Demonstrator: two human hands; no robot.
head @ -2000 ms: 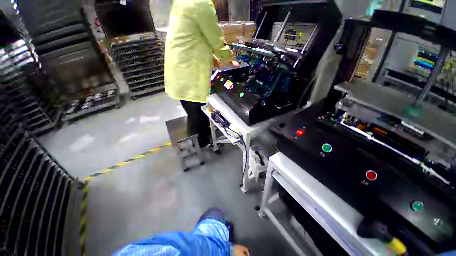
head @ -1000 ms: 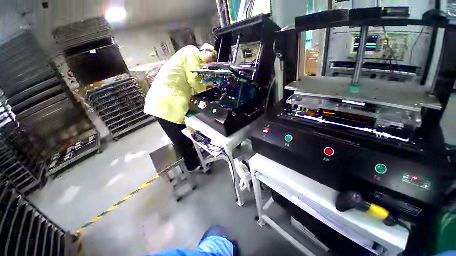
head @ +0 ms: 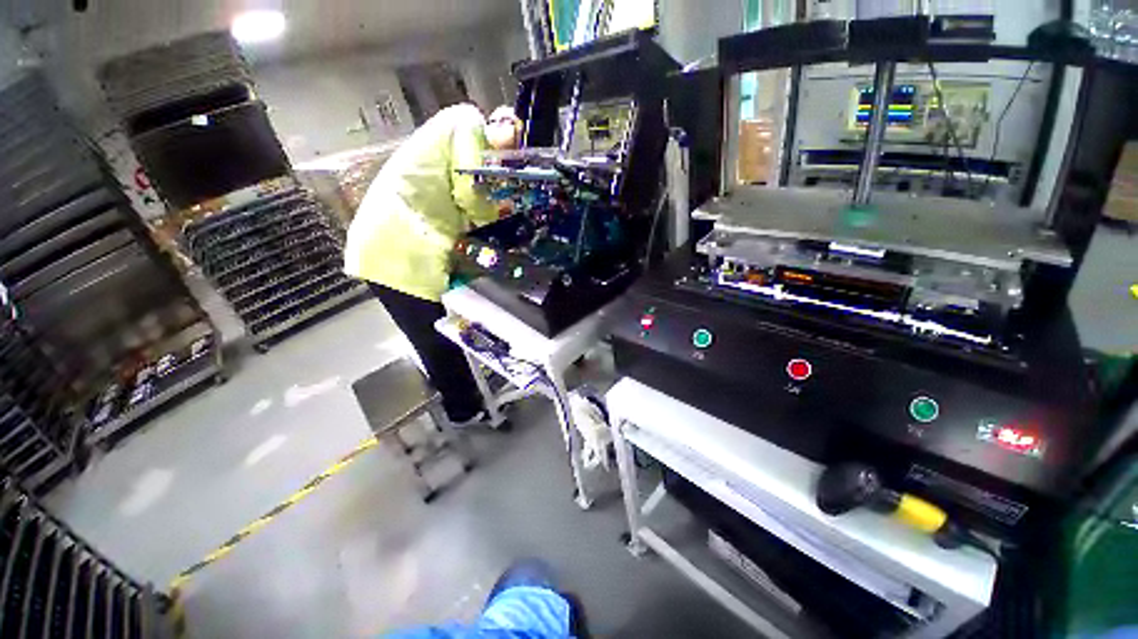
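Observation:
A black test fixture (head: 861, 375) stands on a white stand in front of me at the right. Its flat grey press plate (head: 892, 227) sits low over a partly hidden circuit board (head: 836, 285) with orange and dark parts. Green and red push buttons (head: 799, 370) run along the sloped front, and a red digital display (head: 1008, 437) glows at the right end. A black scanner-like tool with a yellow end (head: 917, 511) lies at the front right. Neither of my hands is in view; only blue clothing and a shoe show at the bottom edge.
A person in a yellow-green smock (head: 412, 206) bends over a second open black fixture (head: 555, 268) to the left. A grey-topped stool (head: 393, 397) stands behind them. Rack trolleys (head: 268, 262) line the left side. Yellow-black tape (head: 268, 512) crosses the floor. A monitor screen (head: 880, 109) glows behind the fixture.
The view has swung right and up, so the near fixture shows more fully. The person in yellow-green now bends lower. A hand at the bottom edge two seconds ago is out of view.

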